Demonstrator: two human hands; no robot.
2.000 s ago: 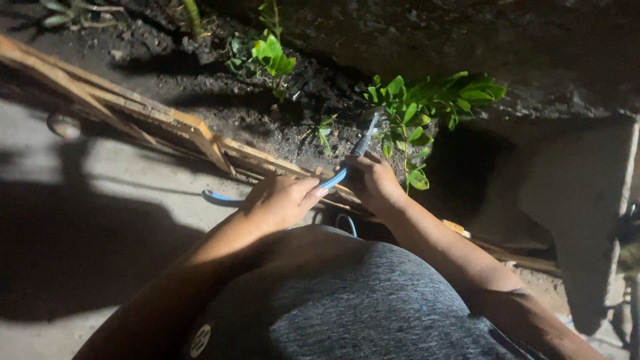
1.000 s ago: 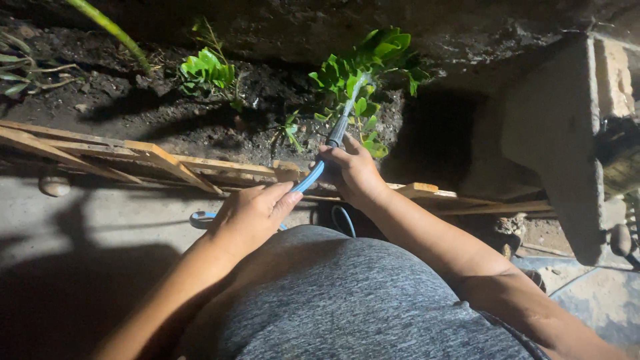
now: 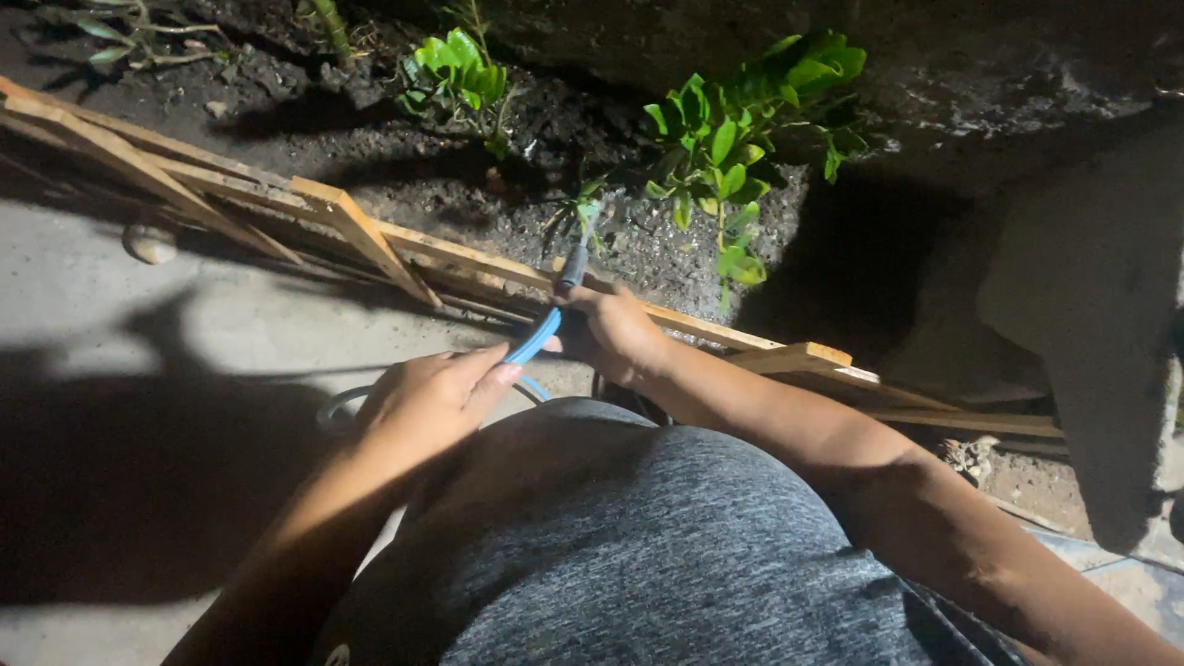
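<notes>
My right hand [image 3: 615, 333] grips the dark spray nozzle [image 3: 573, 268] at the end of a blue garden hose [image 3: 535, 339]. My left hand [image 3: 442, 393] is closed around the hose just behind it, and a loop of hose shows below and beside that hand. Water leaves the nozzle tip toward a small seedling [image 3: 586, 211] in dark, wet soil [image 3: 398, 176]. To the right of the spray stands a leafy green plant [image 3: 726, 157]; a smaller leafy plant [image 3: 461, 69] grows farther left.
A low wooden slat fence [image 3: 499, 265] runs between me and the soil bed. A round stone [image 3: 151, 243] lies beside it on the concrete floor [image 3: 65, 296]. Behind the bed rises a dark wall [image 3: 971, 55]. A large pale slab [image 3: 1091, 324] stands at the right.
The nozzle pointed up at the larger leafy plant one second ago; now its water falls by the small seedling to the left. Both hands keep their hold on hose and nozzle. The view has shifted.
</notes>
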